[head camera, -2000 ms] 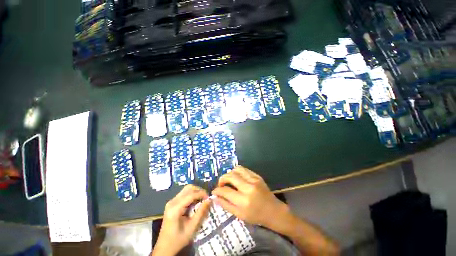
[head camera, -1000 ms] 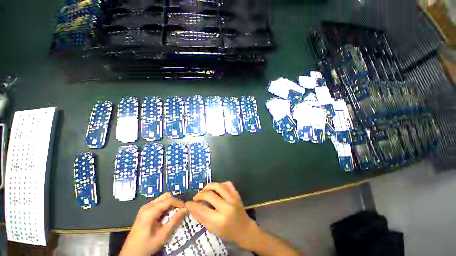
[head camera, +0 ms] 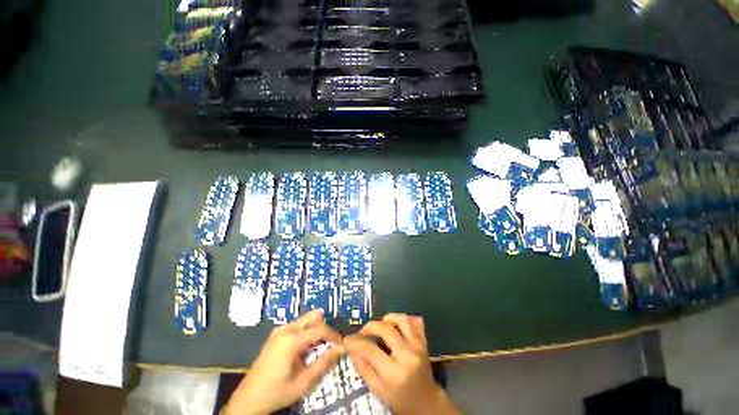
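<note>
My left hand (head camera: 285, 369) and my right hand (head camera: 395, 366) meet at the bench edge, fingertips nearly touching. Between and below them is a sheet of white dotted dome pieces (head camera: 334, 389), its top edge pinched by both hands and its lower part cut off by the picture's edge. Whether a single piece is at the fingertips is too small to tell. Blue circuit boards (head camera: 322, 280) lie in two rows just beyond my hands. A few look white over part of their surface, perhaps from glare.
A heap of boards with white sheets (head camera: 547, 207) lies right, beside board-filled trays (head camera: 648, 162). Black trays (head camera: 348, 73) are stacked behind the rows. A long white stack of strips (head camera: 109, 280) and a phone (head camera: 54, 251) lie left. The bench's wooden edge (head camera: 519, 350) runs in front.
The view has shifted between frames, so the bench things appear moved in the picture. Both hands stay together at the sheet's top edge with slightly changed finger positions. The board rows look the same.
</note>
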